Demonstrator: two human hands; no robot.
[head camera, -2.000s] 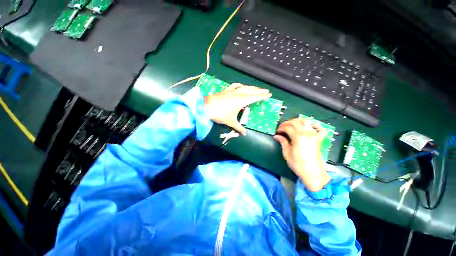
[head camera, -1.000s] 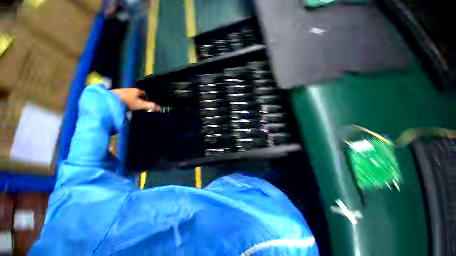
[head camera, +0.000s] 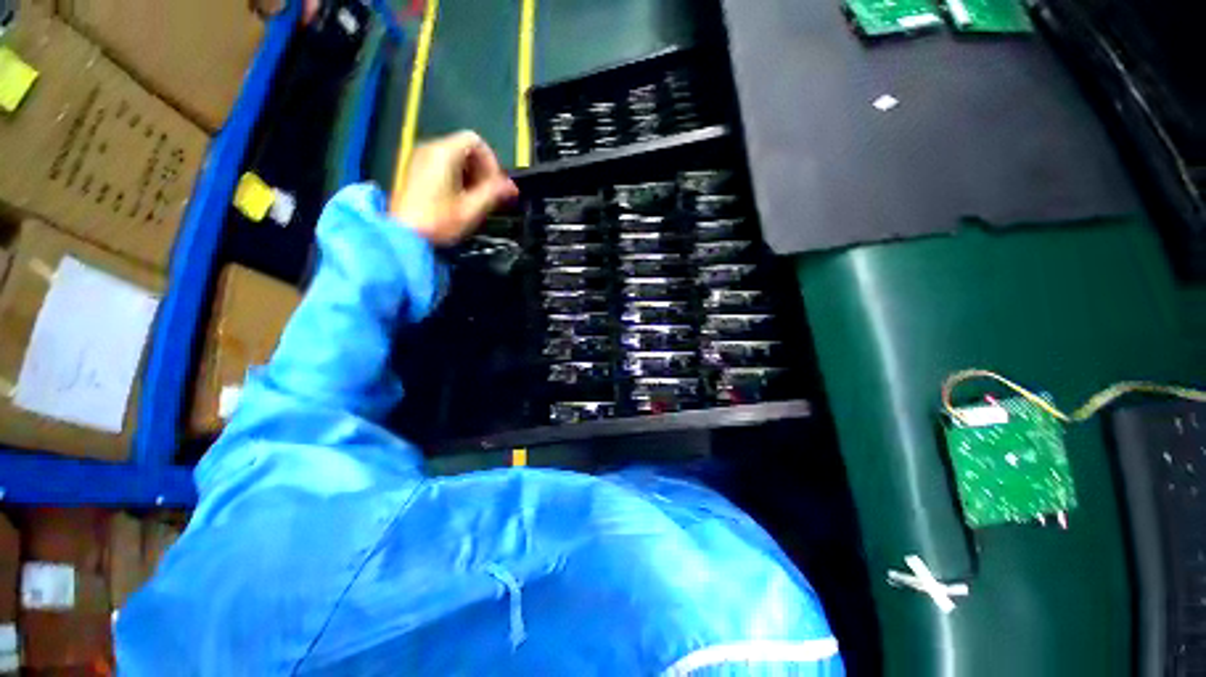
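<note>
My left hand (head camera: 456, 188) is over the far left part of a black slotted tray (head camera: 635, 421). Its fingers are curled, and whether they hold anything cannot be told. Rows of circuit boards (head camera: 659, 311) stand on edge in the tray, and a dark gap lies at its left side. A green circuit board (head camera: 1012, 463) lies flat on the bench at the right, with a thin yellow-tan cable (head camera: 1124, 394) at its far edge. My right hand is out of the picture.
A dark grey mat (head camera: 913, 146) on the green bench (head camera: 873, 397) carries green boards at its far edge. A keyboard (head camera: 1170, 542) is cut off at the right. Cartons (head camera: 106, 146) stand on blue racking (head camera: 199, 265) at the left. A second tray (head camera: 615, 113) lies beyond.
The view has swung left from the bench to the tray. My left hand left the boards on the bench, reached into the tray's left side, then moved up and right. My right hand has left view.
</note>
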